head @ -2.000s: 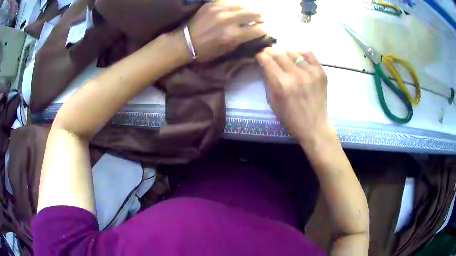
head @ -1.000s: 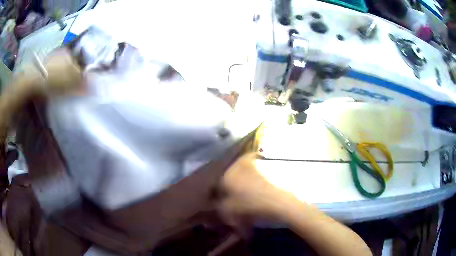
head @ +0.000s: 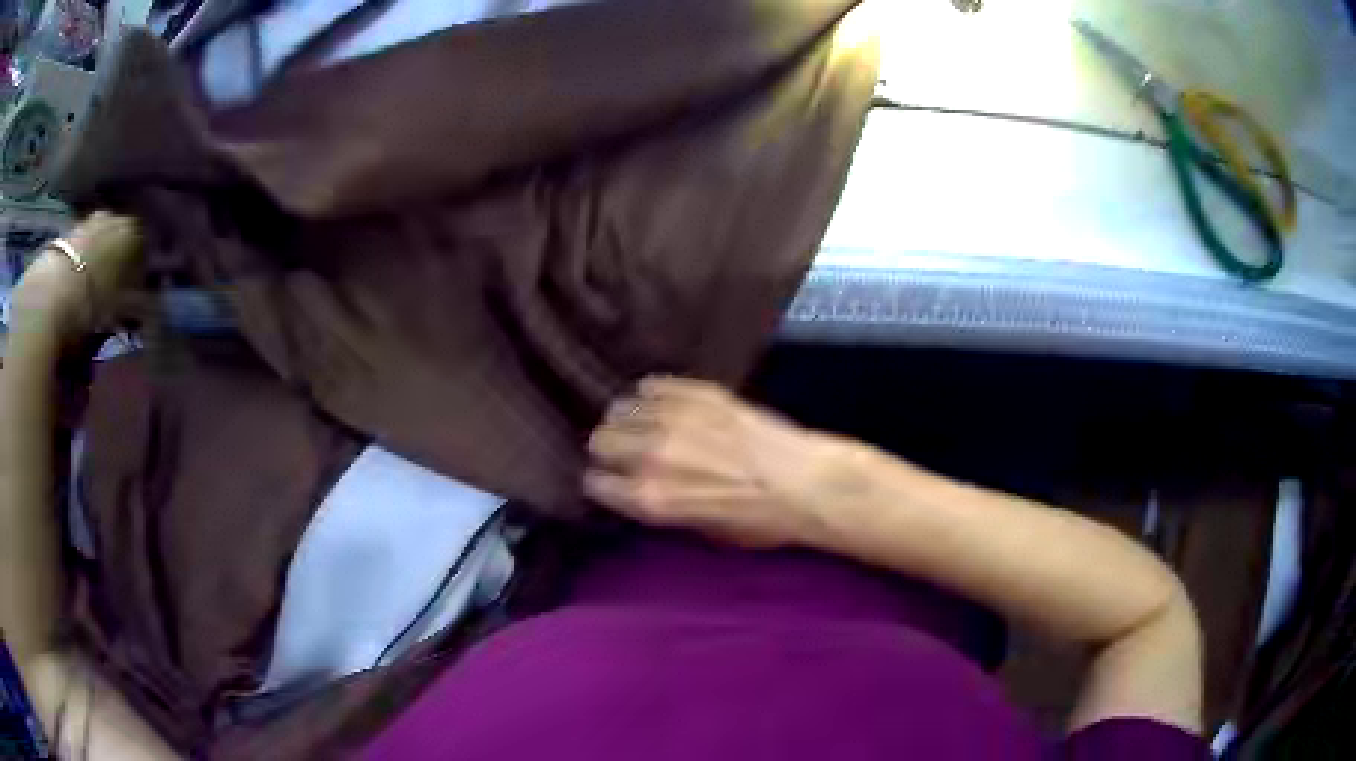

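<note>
A large piece of brown fabric (head: 446, 223) lies over the white table and hangs over its front edge toward the lap. Its upper right end lies under the bright lamp light. Pale backing (head: 283, 45) shows at its top left. My right hand (head: 692, 461) is closed on the hanging fabric below the table edge, near my body. My left hand (head: 104, 268) is at the far left by the fabric's edge, partly dark and blurred; its fingertips cannot be made out.
Scissors with green and yellow handles (head: 1222, 179) lie on the table at the right. A measuring strip (head: 1011, 305) runs along the table's front edge. A pale grey-white piece with a dark edge (head: 372, 558) hangs left of the lap. Brown pieces hang below the table at right.
The fabric has turned from its pale side to its brown side and spread over the table edge. My right hand has moved down toward the lap. The view has tilted down from the machine.
</note>
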